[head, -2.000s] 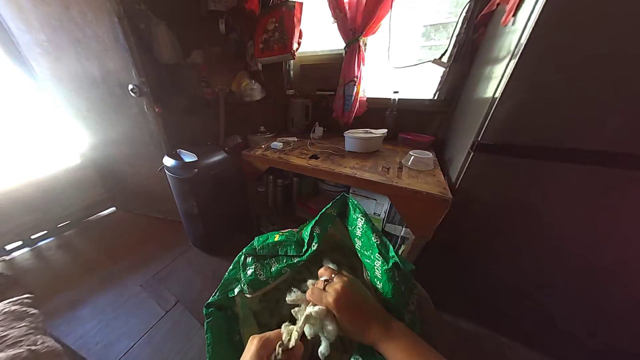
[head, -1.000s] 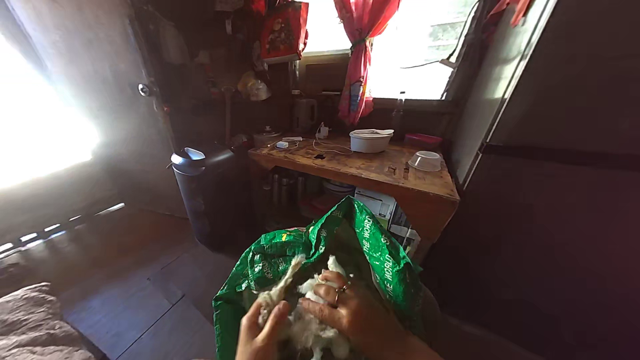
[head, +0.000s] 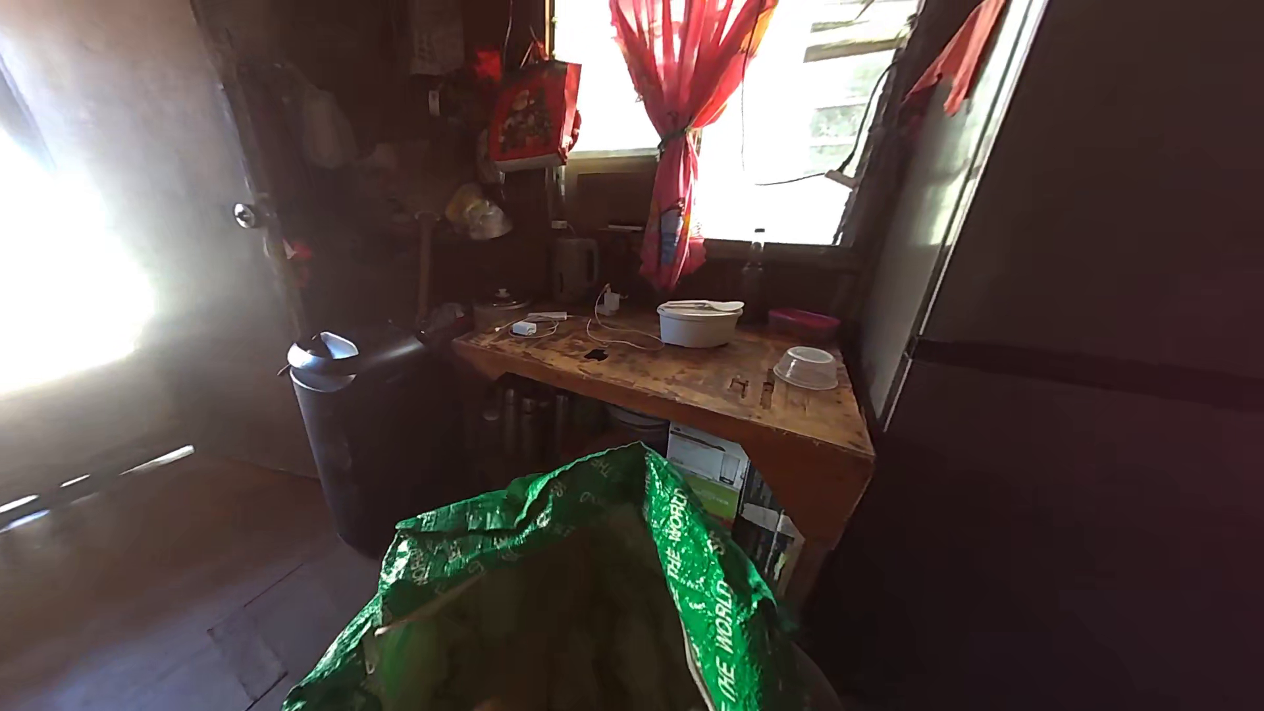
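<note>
A green plastic bag [head: 464,538] with white printed writing stands open-mouthed at the bottom of the head view. Its inside is dark, and its contents cannot be made out. Neither my left hand nor my right hand can be seen clearly; if they are inside the bag, shadow hides them. No white fluffy material shows.
Beyond the bag is a wooden table [head: 681,385] bearing a white bowl [head: 699,324] with a spoon across it, a clear plastic container [head: 808,367] and a white charger [head: 524,328]. A dark bin [head: 365,454] stands at left, a tall dark cabinet-like surface [head: 1086,444] at right.
Both hands and the white fluffy material they held above the bag's opening have gone from sight. The bag's mouth shows dark now.
</note>
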